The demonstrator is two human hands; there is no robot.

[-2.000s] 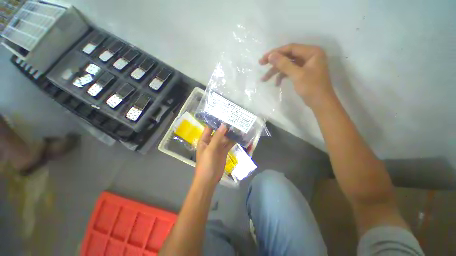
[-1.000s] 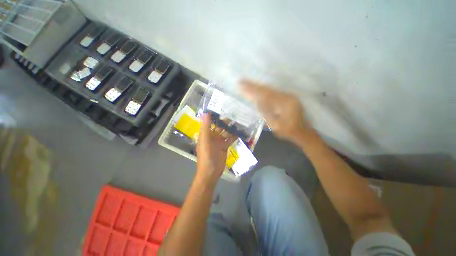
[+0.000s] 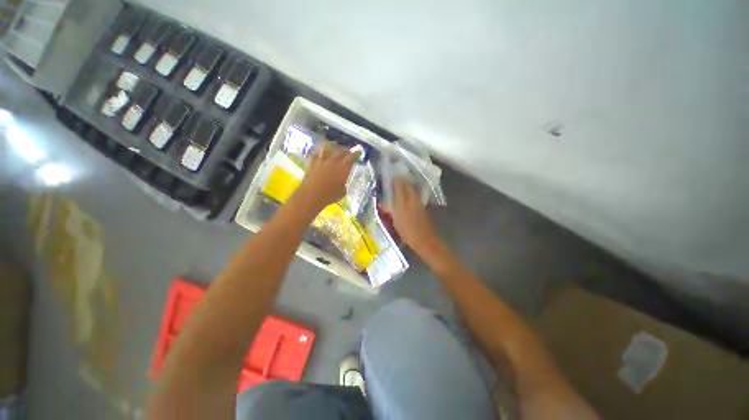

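Note:
The off-white parts bin (image 3: 253,199) stands on the floor, full of clear bags. My left hand (image 3: 330,171) is inside it at the upper middle, fingers bent down among the bags; what its fingertips touch is hidden. My right hand (image 3: 406,209) is at the bin's right side, with a clear bag (image 3: 411,168) at its fingers; whether it grips the bag is unclear. A yellow-marked bag (image 3: 282,182) lies at the left in the bin. Another yellow-marked pack (image 3: 351,235) with a white end lies slanted over the near rim.
Stacked black phone trays (image 3: 89,98) with several handsets stand at the upper left, beside a pale rack-like box (image 3: 62,41). A red tray (image 3: 278,348) lies on the floor, partly behind my left arm. A pale wall (image 3: 526,98) is beyond; a brown cardboard surface (image 3: 575,328) is lower right.
The clear bag with the white label is no longer held up over the bin. My right hand has come down to the bin's right side. My left hand has moved up and left among the bags.

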